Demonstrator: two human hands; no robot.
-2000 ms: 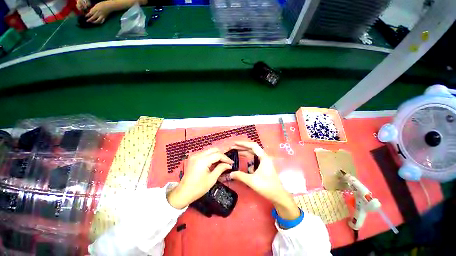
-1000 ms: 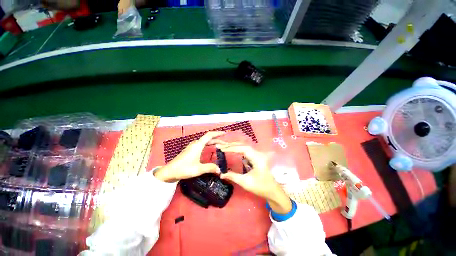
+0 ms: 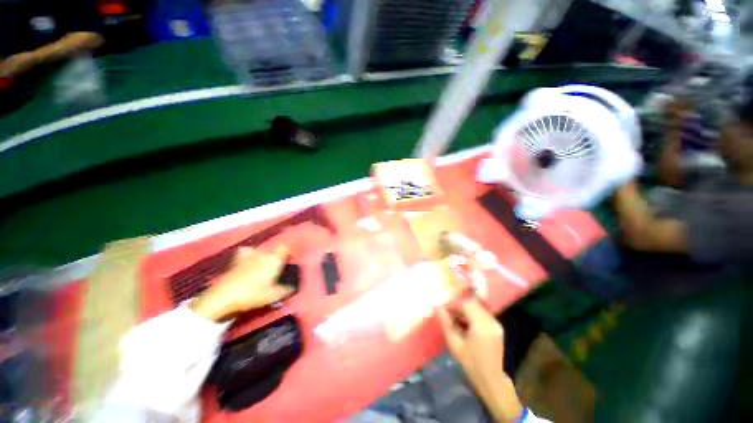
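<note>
The view is blurred. My left hand (image 3: 252, 281) is over the left part of the red mat, with its fingers on a small dark module (image 3: 289, 281). The black device housing (image 3: 260, 362) lies on the mat just in front of my left wrist. A short black strip (image 3: 330, 273) lies to the right of the module. My right hand (image 3: 479, 337) is at the mat's front edge, below the white glue gun (image 3: 471, 252). Its fingers are bent together; whether they hold anything is too blurred to tell. A pale sheet (image 3: 396, 301) lies left of it.
The parts box (image 3: 406, 183) stands at the far edge, the brown card (image 3: 429, 227) nearer. Rows of dark pads (image 3: 206, 268) and a tan sticker sheet (image 3: 111, 306) lie left. A white fan (image 3: 561, 153) stands right, with a person (image 3: 710, 206) beyond. A black unit (image 3: 293, 134) is on the green belt.
The view has swung to the right. My hands have parted: the right has moved to the front right near the glue gun, while the left stays by the module and housing.
</note>
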